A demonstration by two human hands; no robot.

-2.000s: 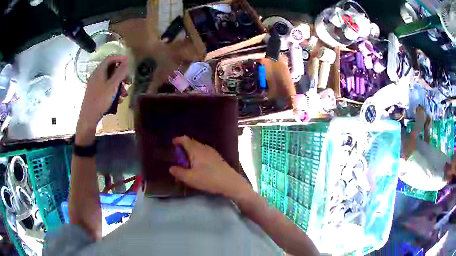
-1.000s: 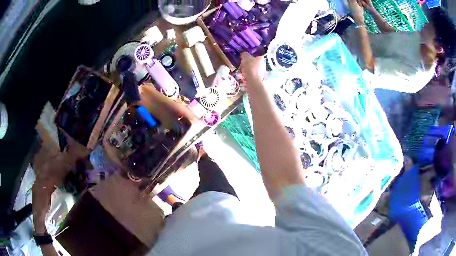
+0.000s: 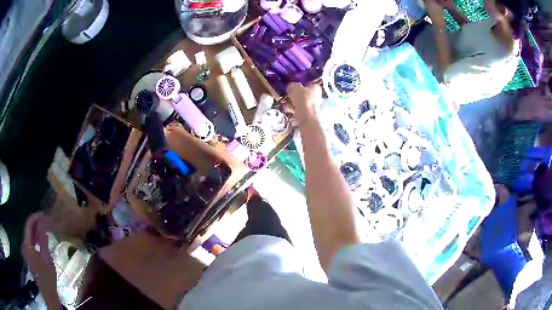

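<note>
My right hand [image 3: 304, 100] is at the near edge of the cardboard box of purple cylinders [image 3: 293, 57]. Its fingertips are blurred, and I cannot tell whether it holds anything. My left hand [image 3: 37, 237] is at the far left, raised beside the bench and blurred; its grip is unclear. A dark-brown open box [image 3: 118, 281] lies at the lower left by my lap, partly cut off by the bottom edge.
A crate with light-blue liner [image 3: 469, 163] holds many white ring housings at right. A lilac handheld fan [image 3: 190, 114], white handle tubes [image 3: 244, 88] and a parts tray with a blue bar [image 3: 176, 163] lie on the bench. Another person [image 3: 484, 57] is at upper right.
Since two seconds ago, the view has swung right and my right hand has moved from the brown box to the purple cylinders' box. In the last second it has shifted only slightly.
</note>
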